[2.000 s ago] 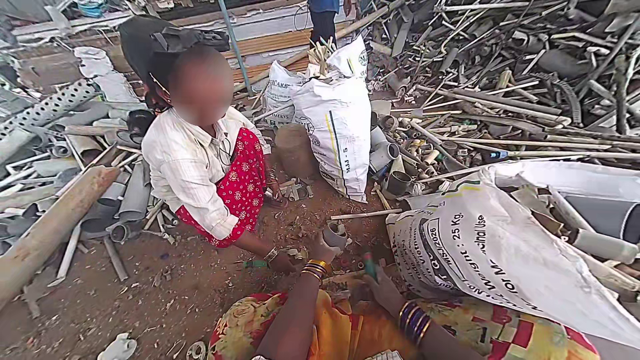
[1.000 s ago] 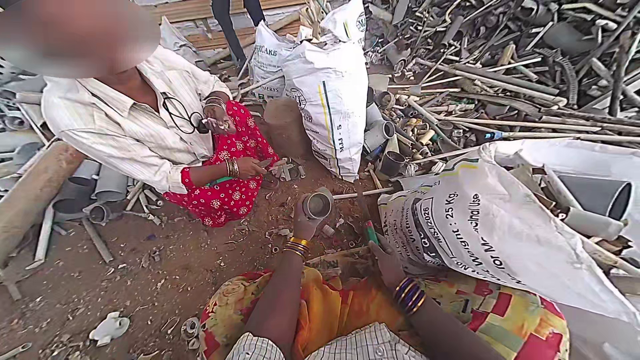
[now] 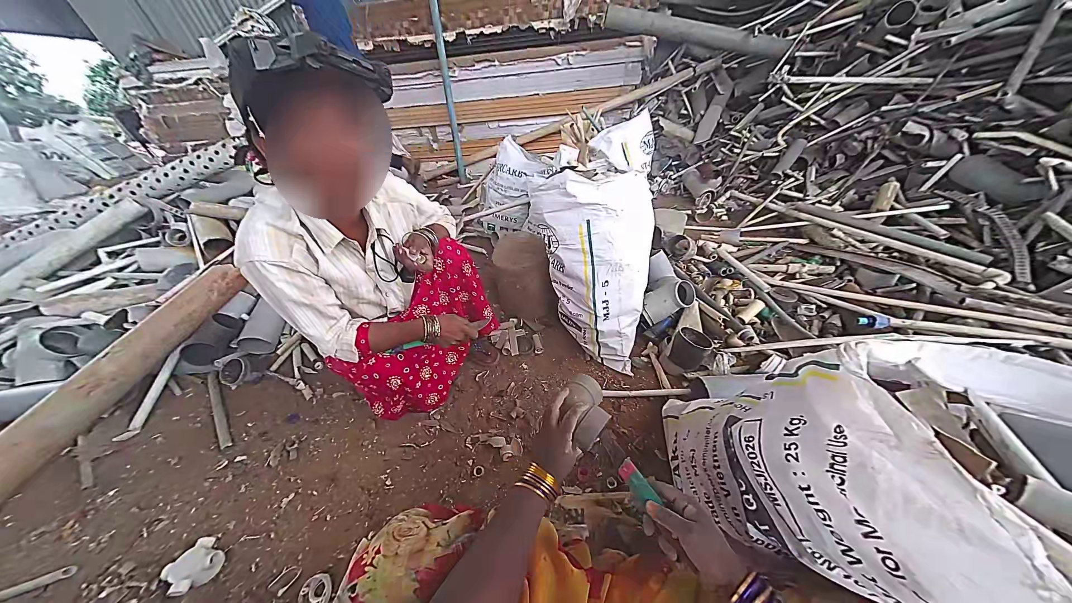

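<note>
My left hand (image 3: pixel 557 431) grips a grey plastic pipe fitting (image 3: pixel 591 425), tilted, at the lower centre of the head view. To its right and lower, my right hand (image 3: pixel 691 523) is closed around the green handle (image 3: pixel 641 484) of a tool; its blade is too blurred to make out clearly. The tool's front end points toward the fitting, and I cannot tell whether they touch. Below both hands lies my yellow and red patterned cloth (image 3: pixel 578 569). A large white woven sack (image 3: pixel 821 452) of pipe scrap lies beside my right hand.
A co-worker in a white striped shirt (image 3: pixel 293 276) crouches ahead on the left, a tool in one hand. A filled white sack (image 3: pixel 603 268) stands ahead. Scrap pipe heaps (image 3: pixel 904 184) cover the right and left. A long pipe (image 3: pixel 117 377) crosses the left; a white fitting (image 3: pixel 194 566) lies on the ground.
The fitting in my left hand has turned from its open end facing me to a sideways tilt. The view has swung up and toward the left since a second ago.
</note>
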